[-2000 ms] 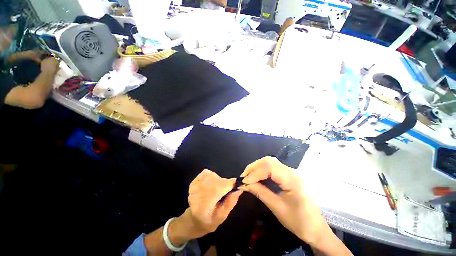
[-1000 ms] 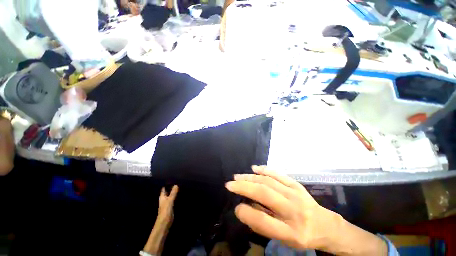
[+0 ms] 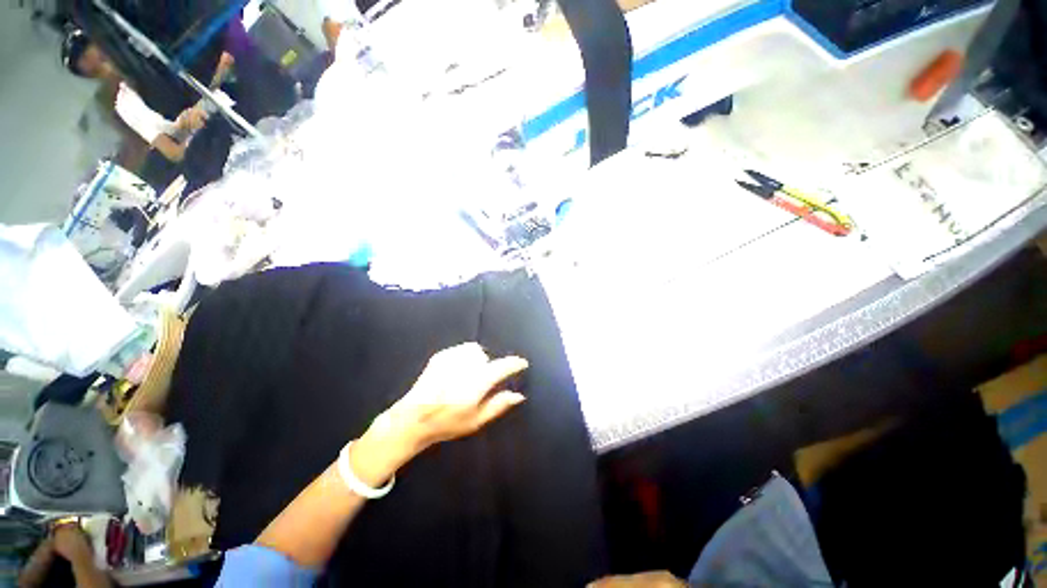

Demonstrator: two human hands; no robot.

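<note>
Large black fabric panels [image 3: 390,459] lie over the table left of the needle area and run down over its front edge. My left hand [image 3: 465,391], with a white band at the wrist, rests on the fabric, thumb and forefinger apart and the other fingers curled; no fold shows between them. A small part of my right hand [image 3: 638,580] shows at the bottom edge, cut off by it; its fingers are hidden. The presser foot area [image 3: 522,224] of the white sewing machine [image 3: 735,86] is just beyond the fabric, partly lost in glare.
Thread snips [image 3: 804,209], red and yellow, lie right of the needle. A clear plastic packet [image 3: 964,190] is at the right. A black strip [image 3: 603,80] hangs over the machine head. A grey fan-like box [image 3: 69,459] and plastic bag [image 3: 152,471] are at left. A person [image 3: 172,126] is at far left.
The view has turned and moved closer to the machine. The fabric now covers more of the left table. My left hand has come up onto it; my right hand has dropped to the bottom edge.
</note>
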